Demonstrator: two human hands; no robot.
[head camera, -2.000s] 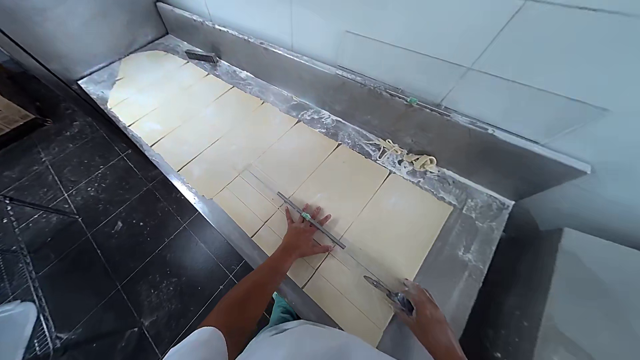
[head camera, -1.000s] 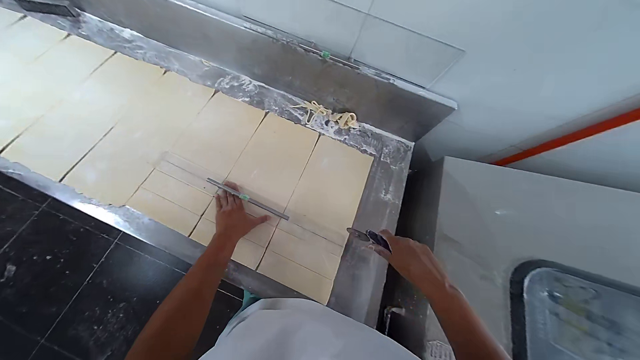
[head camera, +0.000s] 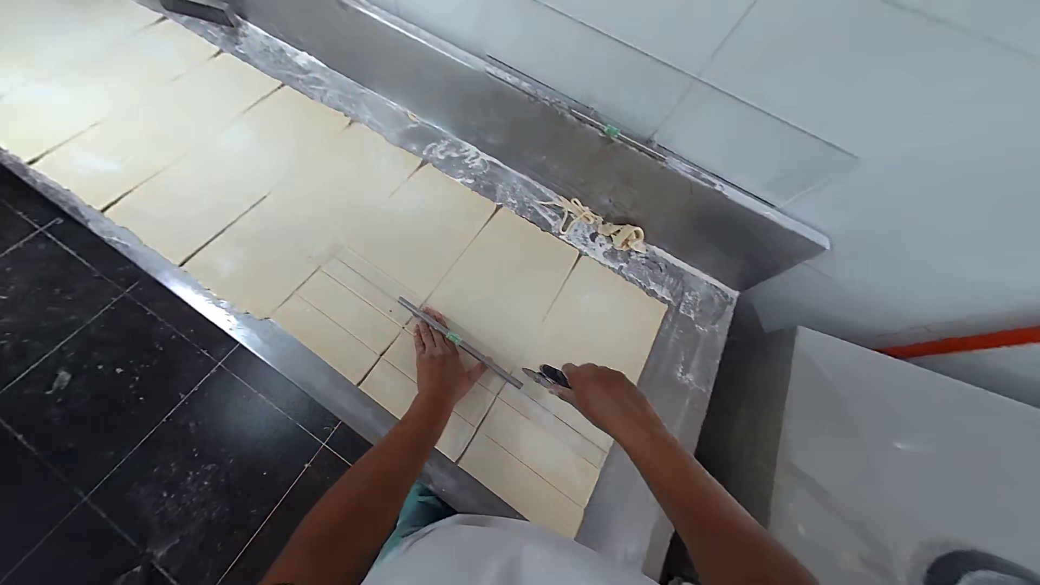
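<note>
Rolled dough, cut into wide panels, covers the metal worktop. Thin parallel cuts run along its near side. My left hand presses flat with spread fingers on a clear straightedge that lies across the dough; a grey bar with a green band runs along it as a handle, over the fingers. In my right hand is a small knife, its short blade pointing left at the dough just right of the bar's end.
Dough scraps lie on the floured back strip near the metal backsplash. Another clear ruler with a green-banded bar leans at the wall. A dark object sits at upper left. A pale surface stands at right, black tiled floor at left.
My right hand with the knife has moved left along the straightedge, from the dough's right edge to near the bar's end. My left hand stays on the straightedge. The view has shifted.
</note>
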